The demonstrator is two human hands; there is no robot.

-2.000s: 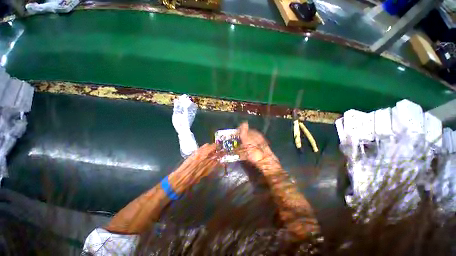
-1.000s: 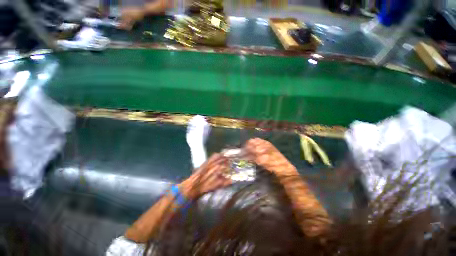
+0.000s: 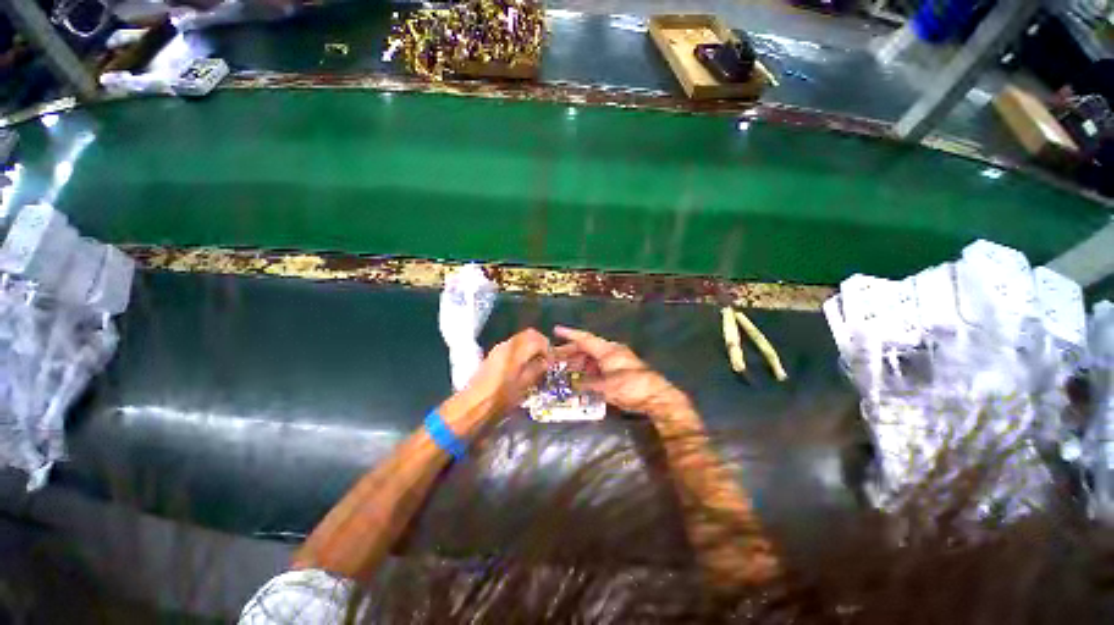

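An open white socket housing [image 3: 567, 410] lies near my body at the middle of the bench, with small coloured and shiny bits inside. My left hand [image 3: 519, 370] is at its upper left, fingers bent over its far part. My right hand [image 3: 615, 376] is at its upper right, fingers reaching in over the housing. The fingers of both hands nearly meet and hide its far side. Whether they pinch a wire or small part is too small to tell. A white bagged power cord [image 3: 464, 320] stretches from beside my left hand to the belt edge.
Pale yellow plier handles [image 3: 754, 343] lie right of my hands. Bagged socket units are piled at right [image 3: 965, 320] and left [image 3: 64, 305]. Beyond the green belt [image 3: 586, 183] stand a box of brassy parts [image 3: 470, 43] and a shallow carton [image 3: 684, 57].
The view has shifted. My fingers have moved from the housing's sides to over its far part, and its near white edge now shows below them.
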